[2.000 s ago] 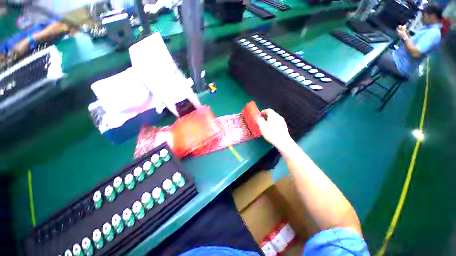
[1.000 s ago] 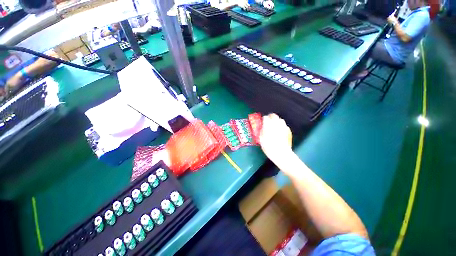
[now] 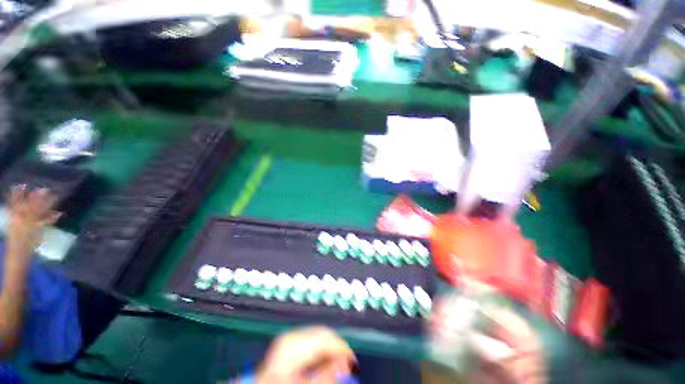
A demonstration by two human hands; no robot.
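A black foam tray (image 3: 255, 244) lies in front of me. Its near row holds several green-and-white circuit boards (image 3: 312, 289); its far row shows boards only in the right part. My left hand (image 3: 312, 358) is at the bottom edge, partly cut off, fingers curled, below the tray; its contents cannot be seen. My right hand (image 3: 488, 337) is strongly blurred at the tray's right end, in front of the red bubble wrap (image 3: 481, 247). Something pale and greenish shows at its fingers, too blurred to name. A rolled red bundle (image 3: 591, 311) lies right of it.
A white-covered blue box (image 3: 413, 154) and a white boxy unit (image 3: 507, 146) stand behind the tray. A black tray stack (image 3: 150, 202) is at left, near another person's hand (image 3: 31, 210). Another black stack (image 3: 623, 225) stands at right. A metal post (image 3: 608, 94) rises behind.
The view has swung left. My right hand has left the rolled bundle and moved left to the tray's end. My left hand has come into view at the bottom.
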